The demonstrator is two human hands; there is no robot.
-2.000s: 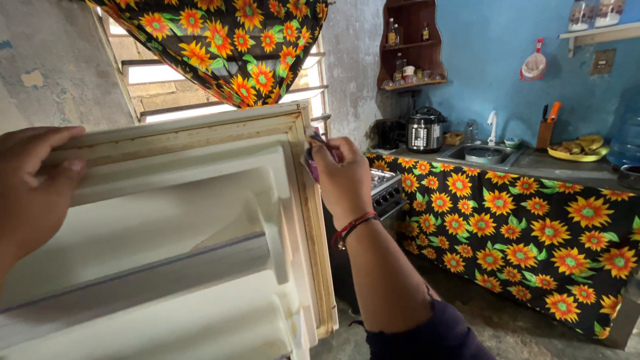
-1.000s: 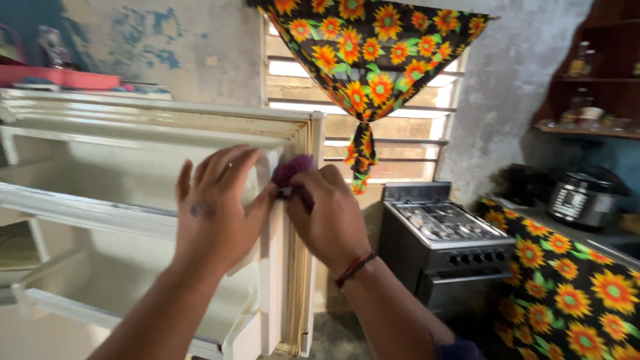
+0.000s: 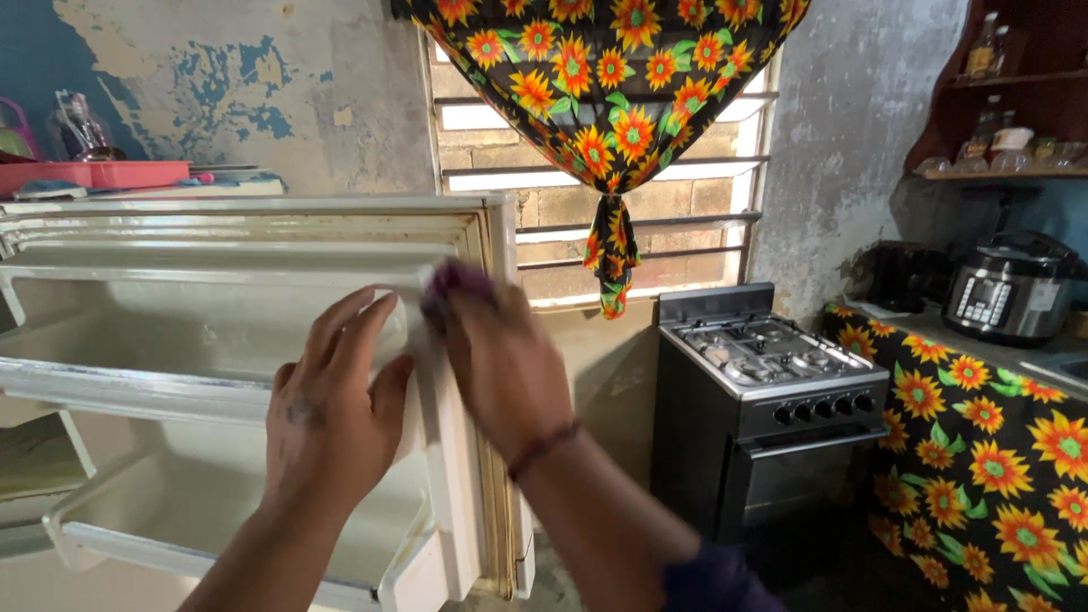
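Observation:
A white refrigerator door (image 3: pixel 212 399) stands with its inner side facing me; its shelves and the discoloured gasket (image 3: pixel 495 382) along its right edge show. My right hand (image 3: pixel 506 365), blurred by motion, grips a bunched purple cloth (image 3: pixel 459 289) against the upper right part of the door's inner side, close to the gasket. Just left of it, my left hand (image 3: pixel 340 399) is spread in front of the upper door shelf (image 3: pixel 153 387), holding nothing; whether its fingers touch the door I cannot tell.
Right of the door stands a black gas stove (image 3: pixel 765 399), beside a counter with a sunflower-print cloth (image 3: pixel 977 459) and an electric pressure cooker (image 3: pixel 1007 289). A knotted sunflower curtain (image 3: pixel 612 127) hangs at the louvred window. Behind the door, left, sits a pink tray (image 3: pixel 140 174).
My left hand has left the door's top edge, where it was two seconds ago, and come beside my right hand. The view has swung left. The cloth remains in my right hand.

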